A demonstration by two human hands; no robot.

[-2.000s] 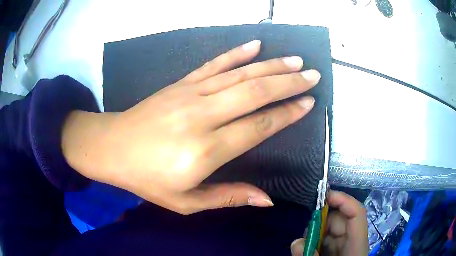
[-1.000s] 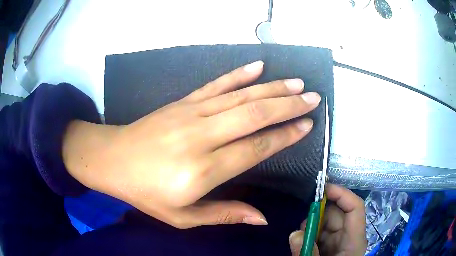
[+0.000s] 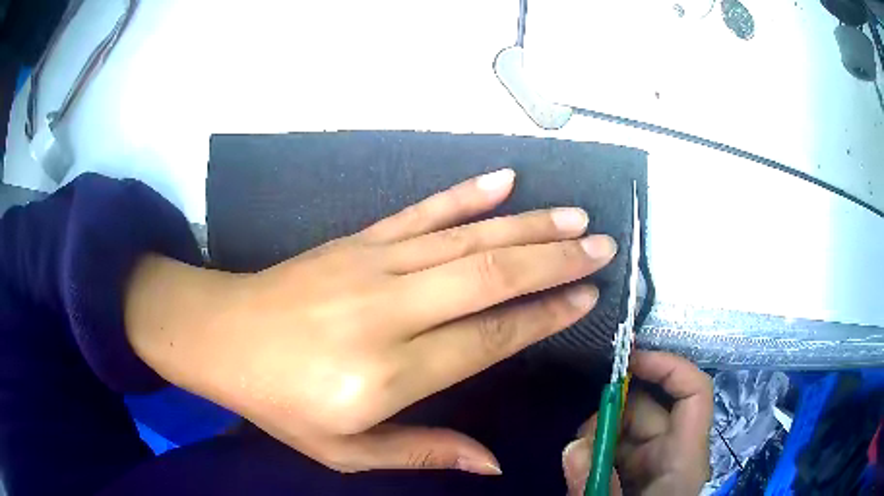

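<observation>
A dark rib knit piece lies flat on the white table, its near part over the table's front edge. My left hand lies flat on it, palm down, fingers slightly apart and pointing right. My right hand, partly cut off by the bottom edge, holds the scissors by the green and yellow handles. The scissors point away from me along the knit's right edge, with one silver blade showing on top of the fabric. A thin dark strip of the edge bows outward to the right of the blades.
The white table has a curved front edge with a measuring tape strip. The bed cover's outline and rounded corner show beyond the knit. Thin cords lie at upper left. Grey patterned cloth and blue crate parts are at lower right.
The knit and my left hand have moved together towards me, uncovering the bed cover's corner. The scissors stay at nearly the same place, now further along the edge, and a thin edge strip has separated.
</observation>
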